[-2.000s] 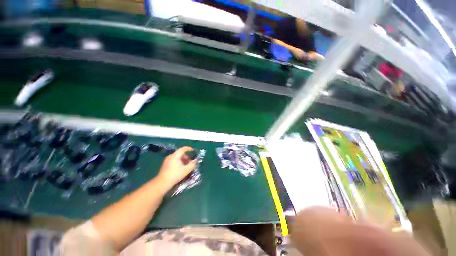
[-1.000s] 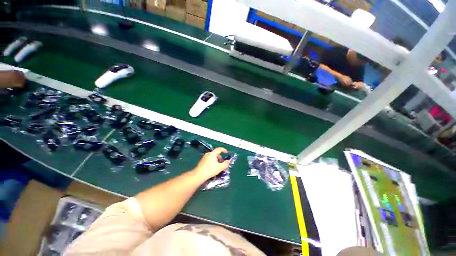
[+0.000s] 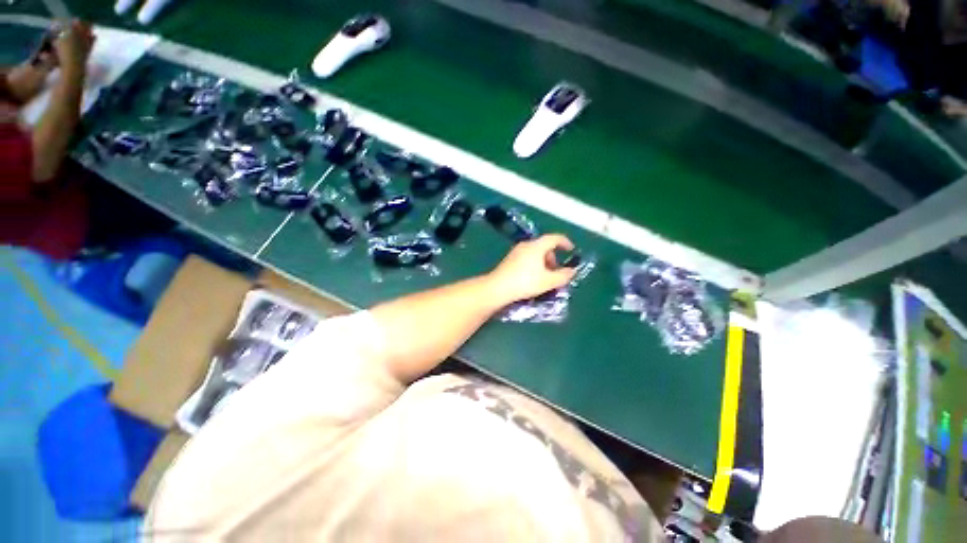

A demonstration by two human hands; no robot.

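Note:
My left hand [image 3: 535,267] is over the green bench, its fingers closed on a small dark piece that looks like a black face panel [image 3: 569,259]. Crinkled clear bag material [image 3: 541,308] lies under and beside the fingers. Many bagged black panels [image 3: 387,214] are spread over the bench to the left. A shiny bundle of bagged panels [image 3: 670,304] lies to the right of my hand. I cannot make out my right hand; a dark rounded shape at the bottom right edge is too cut off to tell.
White handheld devices [image 3: 549,120] lie on the green belt [image 3: 445,106] beyond the pale rail [image 3: 488,182]. Yellow-black tape [image 3: 730,414], a white sheet [image 3: 811,414] and printed sheets [image 3: 933,403] are at right. A carton [image 3: 191,339] is below left. Another person's arm [image 3: 58,117] is at far left.
The view has swung left, bringing in the person in red and more of the carton. My left hand keeps its grip beside the bag material. The blurred skin-toned shape at lower right has gone.

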